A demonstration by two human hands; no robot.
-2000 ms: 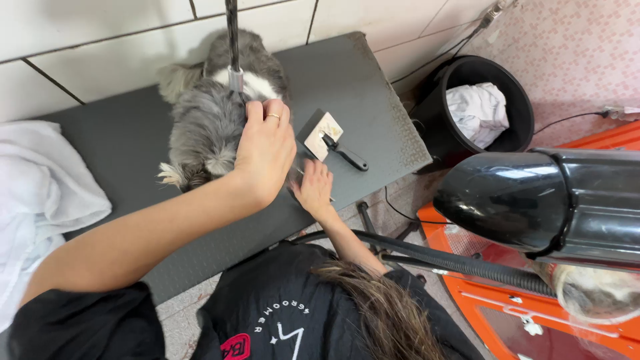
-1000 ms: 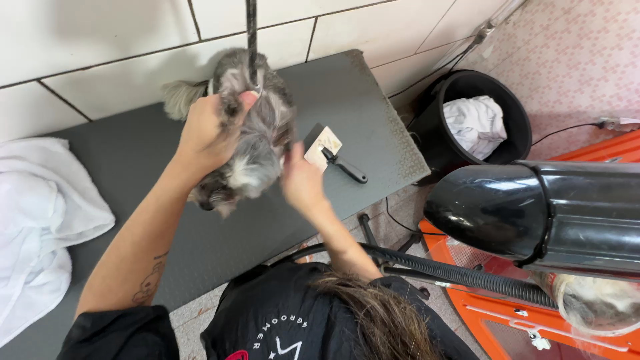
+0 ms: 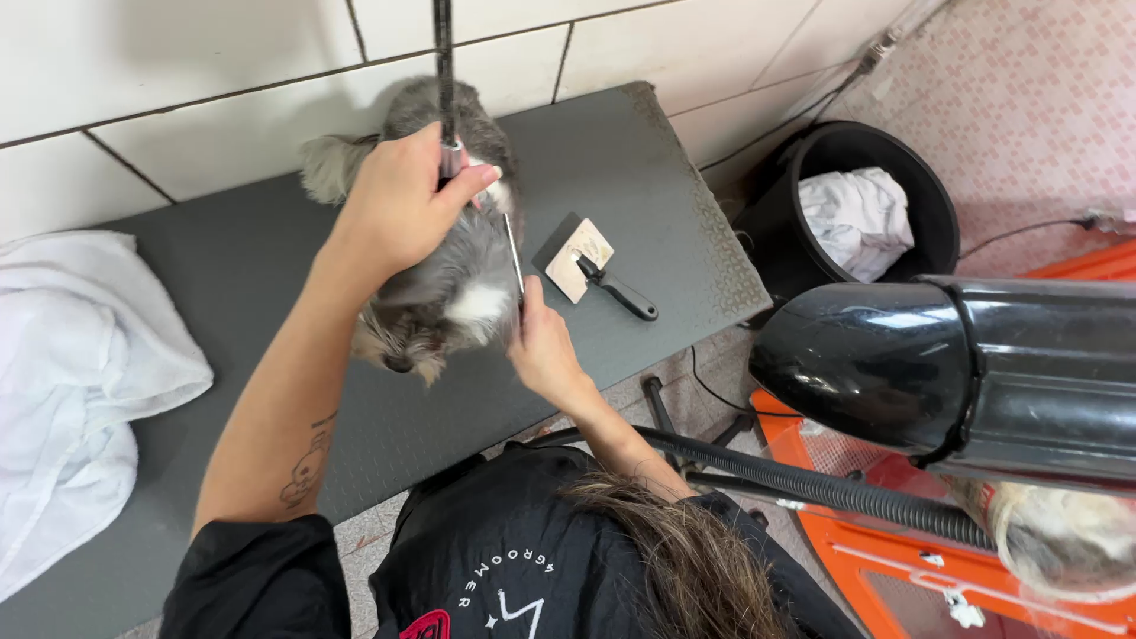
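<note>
A small grey and white dog (image 3: 461, 275) stands on the dark grooming table (image 3: 390, 444), its nose towards me. My left hand (image 3: 399, 200) is closed at the metal clasp of the black grooming strap (image 3: 445, 80), over the dog's neck; my palm hides part of its back. My right hand (image 3: 543, 346) holds a thin metal grooming tool (image 3: 513, 253) upright along the dog's side; whether it is a comb or scissors I cannot tell. To the right of that hand lies a slicker brush (image 3: 581, 257) with a black handle, touched by neither hand.
White towels (image 3: 80, 355) cover the table's left end. Beyond its right end stands a black bin (image 3: 941, 204) with white cloth inside. A glossy black dryer (image 3: 870, 364) and its ribbed hose (image 3: 816, 497) are at my right, above orange panels (image 3: 852, 568). A tiled wall (image 3: 240, 133) borders the table behind.
My left hand has moved from the right of the strap to its left. The dog's head has turned. My right hand, blurred a second ago, now shows the metal tool against the dog's side.
</note>
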